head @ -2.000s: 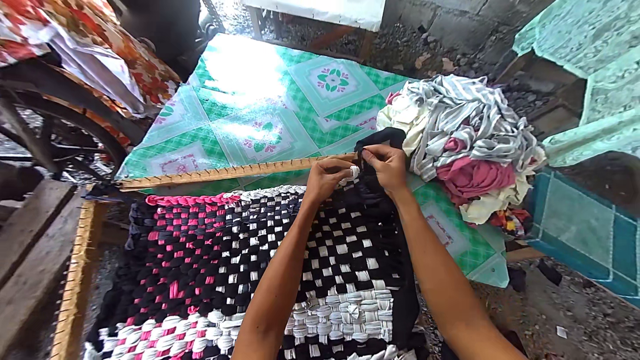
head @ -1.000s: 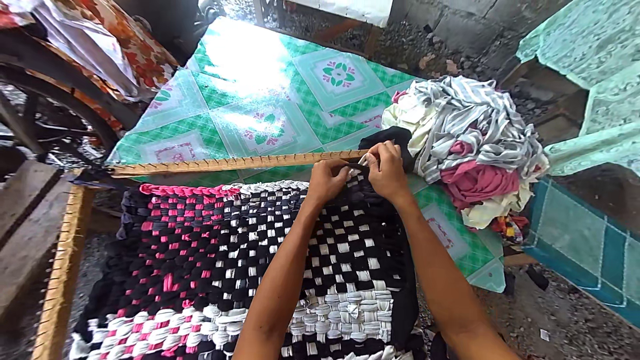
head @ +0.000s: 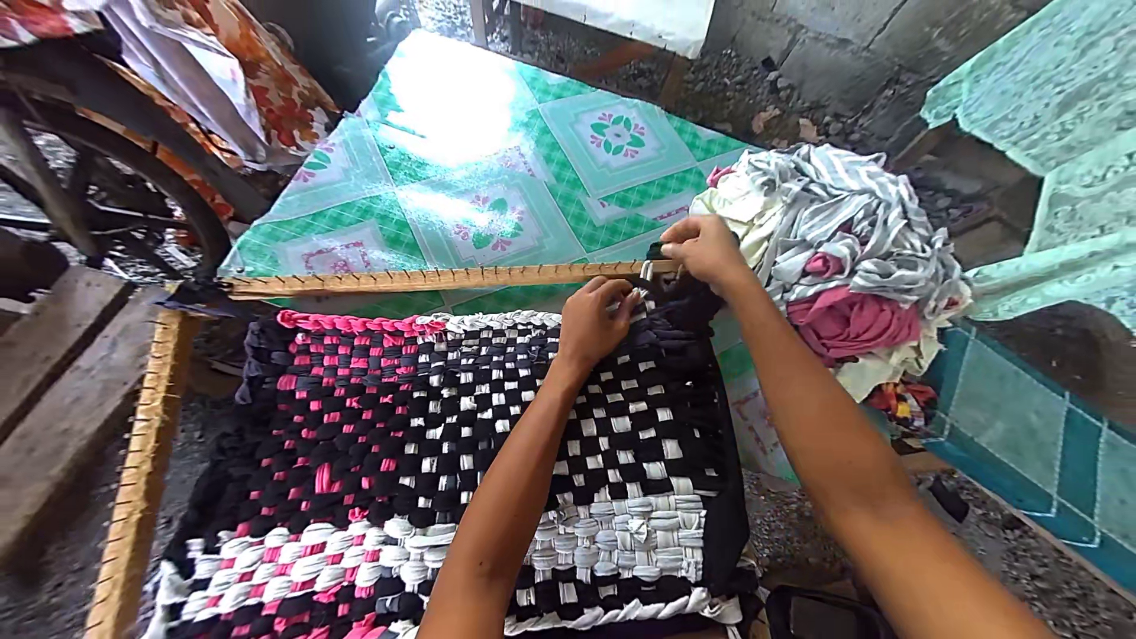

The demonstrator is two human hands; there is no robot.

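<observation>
A mat woven from black, white and pink fabric strips (head: 497, 426) lies beside a wooden frame studded with nails (head: 444, 279). Braided pink and white edging runs along the far side of the mat, which is detached from the far bar there. My left hand (head: 596, 321) has its fingers curled on the loops at the mat's far right corner. My right hand (head: 706, 253) pinches dark fabric at the right end of the far bar, where a white loop stretches up between the hands. The fingers partly hide these loops.
A table with a green patterned plastic cover (head: 532, 204) is under the far bar. A heap of grey, white and pink fabric strips (head: 852, 257) sits at its right. A spoked wheel (head: 106, 195) and wooden planks (head: 71, 382) stand at left; teal cloth (head: 1038, 453) is at right.
My right hand has moved up and away from my left hand, to the far bar's right end. A white loop now shows stretched between them. My left hand stays at the mat's corner.
</observation>
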